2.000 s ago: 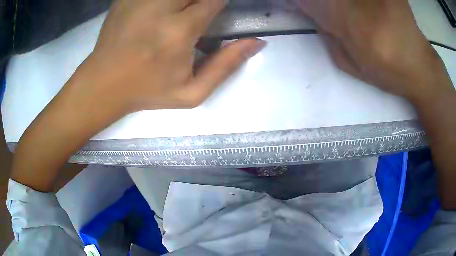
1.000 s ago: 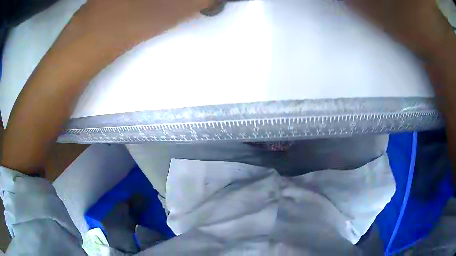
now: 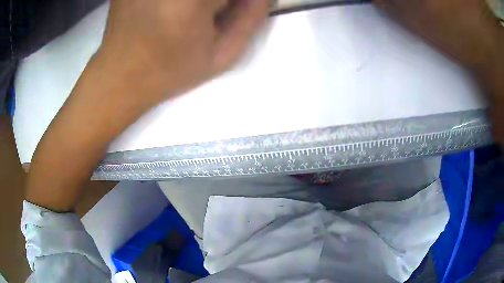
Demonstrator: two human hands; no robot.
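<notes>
My left hand (image 3: 177, 44) is at the top left over the white table (image 3: 331, 66), blurred and cut off by the top edge. Its fingers are bent, and what they touch is out of view. My right hand is beyond the top edge; only the blurred right wrist and forearm show at the top right. Dark grey cloth (image 3: 50, 25) lies at the top left, beside my left hand. A dark line, the edge of the machine bed, shows at the top centre between the arms.
A grey measuring tape (image 3: 287, 152) runs along the table's front edge. Below it are my white shirt (image 3: 265, 226), a blue bin (image 3: 143, 243) at lower left with dark cloth in it, and a blue bin (image 3: 456, 221) at lower right.
Since one second ago the table edge sits lower in view and more of my left hand shows. The dark machine-bed line shows again. Compared with two seconds ago, my right hand has left the view.
</notes>
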